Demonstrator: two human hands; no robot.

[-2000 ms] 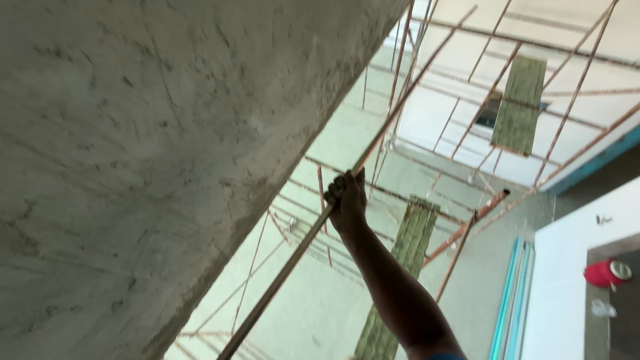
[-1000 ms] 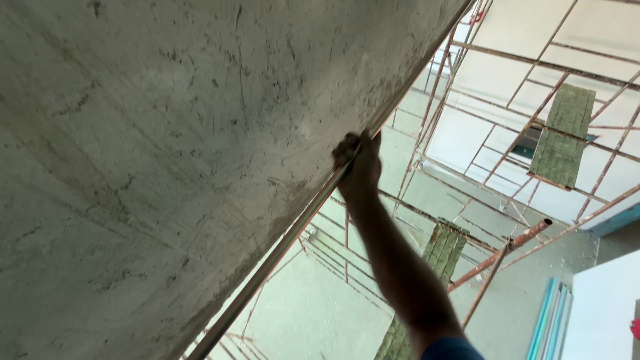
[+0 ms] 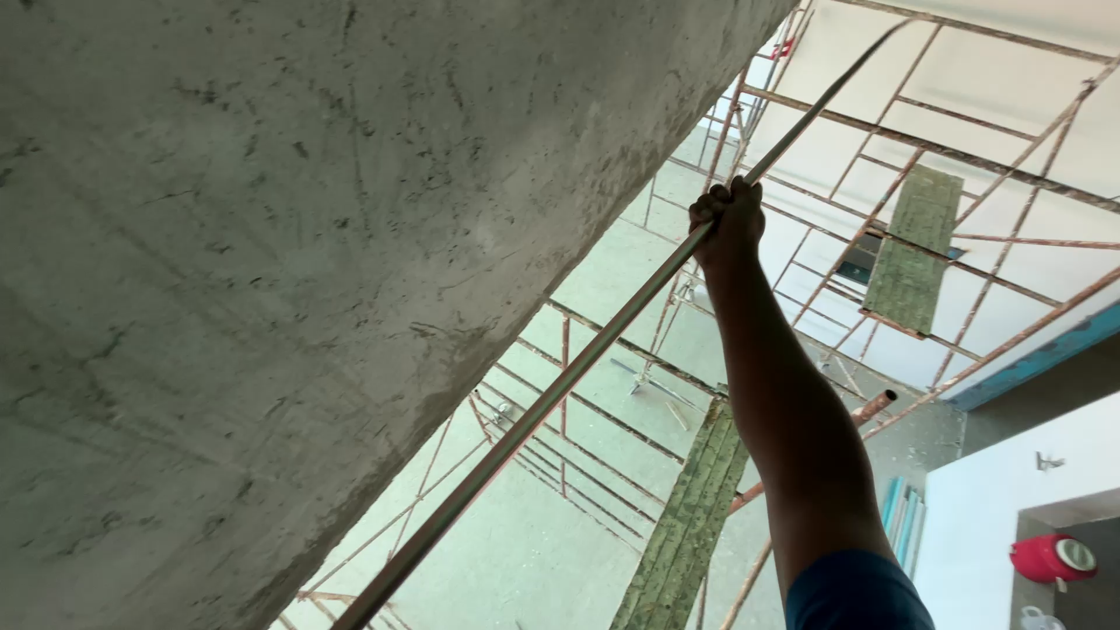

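Observation:
My right hand [image 3: 728, 219] is closed around a long, narrow metal straightedge [image 3: 560, 385], gripping its upper part. The bar runs diagonally from the bottom left to the upper right, and its far end looks bent or curved. To its left is a rough grey plastered surface [image 3: 289, 262], with pits and streaks and a long straight edge. A gap shows between the bar and this edge around my hand. My forearm rises from the lower right in a dark blue sleeve. My left hand is out of view.
Rusty tube scaffolding [image 3: 910, 140] stands below and to the right. It carries a stained plank [image 3: 682, 525] and a second board [image 3: 914, 249]. Pale blue pipes [image 3: 903, 525] and a red container [image 3: 1053, 558] lie at the lower right, near a white wall [image 3: 980, 490].
Two seconds ago the bar stood off the plaster edge; one second ago it lay along that edge. Now it is apart from the edge again, still in my right hand.

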